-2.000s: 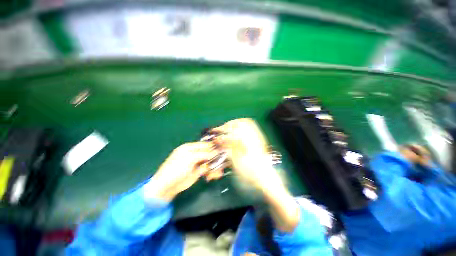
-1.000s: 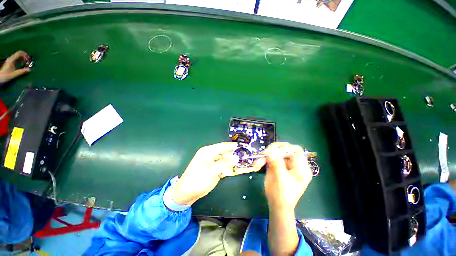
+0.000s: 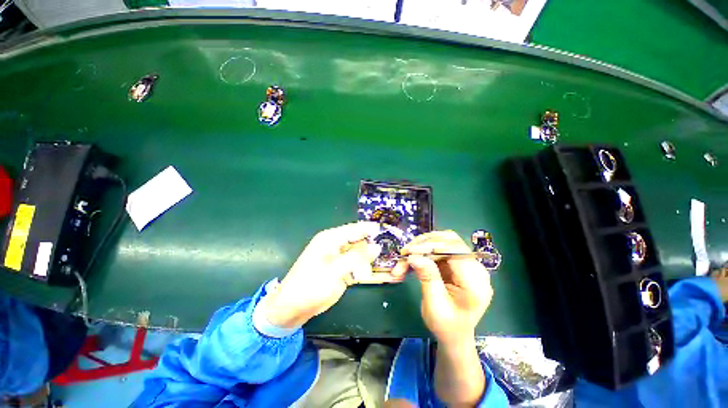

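Note:
My left hand [image 3: 331, 263] holds a small round electronic module [image 3: 388, 249] between its fingertips, over the near part of the square black parts tray [image 3: 432, 209]. The tray holds many tiny white parts. My right hand [image 3: 451, 285] grips a thin pen-length tool, probably tweezers [image 3: 447, 256]. The tool lies level and its left end is at the module's right side. The fingers hide part of the module and the tool's exact contact. Another round module [image 3: 488, 253] lies on the bench just right of my right hand.
A black compartment tray [image 3: 591, 263] with rings and modules stands at right. A black box [image 3: 60, 215] with a cable and a paper slip [image 3: 159, 198] are at left. Modules [image 3: 270, 108] lie along the far bench. A clear plastic bag [image 3: 523, 370] is at lower right. Neighbours' blue sleeves show at both sides.
The view has steadied since the first frame. Since the second, the far modules show slightly further left, and the other person's hand at far left is gone. My hands stay on module and tool.

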